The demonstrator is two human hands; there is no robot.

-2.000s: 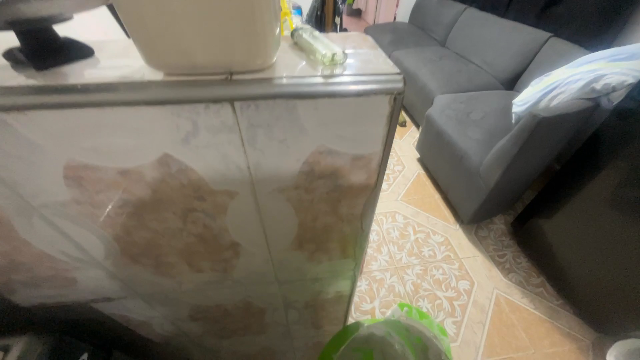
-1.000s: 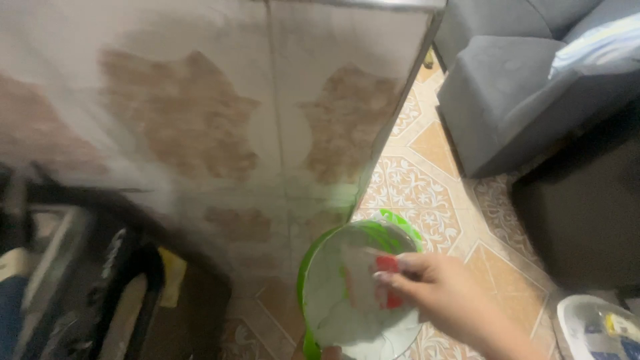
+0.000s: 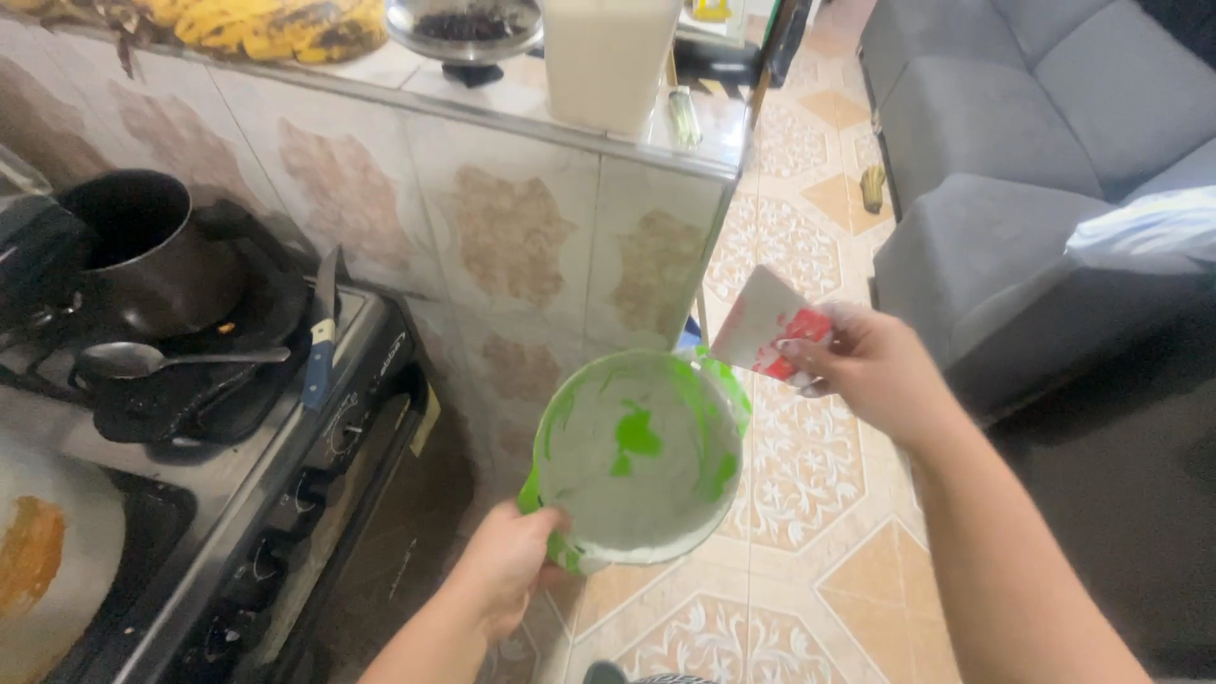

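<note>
A round green bowl (image 3: 655, 456), its inside coated with a whitish paste, is held up over the floor. My left hand (image 3: 518, 556) grips its green rim at the lower left. Bare green shows through the paste at the middle and on the right side. My right hand (image 3: 845, 356) is shut on a flat, roughly square scraper or card (image 3: 755, 328), pale with red patches and smeared with white, just above and to the right of the bowl. The scraper does not touch the bowl.
At the left a stove (image 3: 275, 532) bears a dark pot (image 3: 142, 247), a spoon (image 3: 133, 359), a knife (image 3: 323, 347) and a pan (image 3: 57, 532). Ripe plantains or bananas (image 3: 275, 28) and a pale container (image 3: 608, 66) stand on the tiled ledge (image 3: 475, 123). A grey sofa (image 3: 997, 209) is at the right.
The right hand was inside the bowl one second ago and is now above and to the right of it, still with the red-marked piece. The view has swung left, showing the stove.
</note>
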